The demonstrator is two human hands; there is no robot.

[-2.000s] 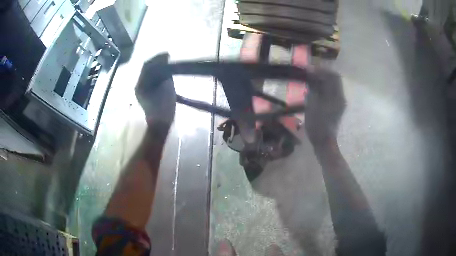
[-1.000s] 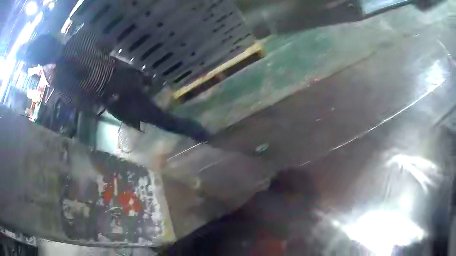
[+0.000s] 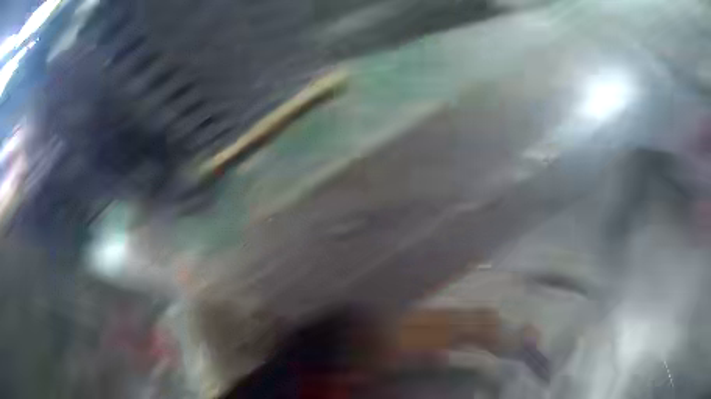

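Note:
The head view is heavily blurred. A dark sleeve with some red and a bare forearm run along the bottom centre towards the right, ending in what looks like my left hand. Its fingers and anything in them cannot be made out. A thin dark curved shape lies just above it; whether they touch is unclear. I cannot make out my right hand. A grey slotted stack of sheet-metal parts is at the upper left, above the pale edge of a wooden pallet.
A dark, smeared figure, a person, is at the left beside the stack. The brown-grey floor strip crosses diagonally, with green floor beyond. A blurred dark upright shape is at the right, with bright reflections nearby.
My view has swung left off the pallet truck handle that both hands held. Since one second ago, the stack and pallet have shifted down-left, and a forearm has appeared at the bottom.

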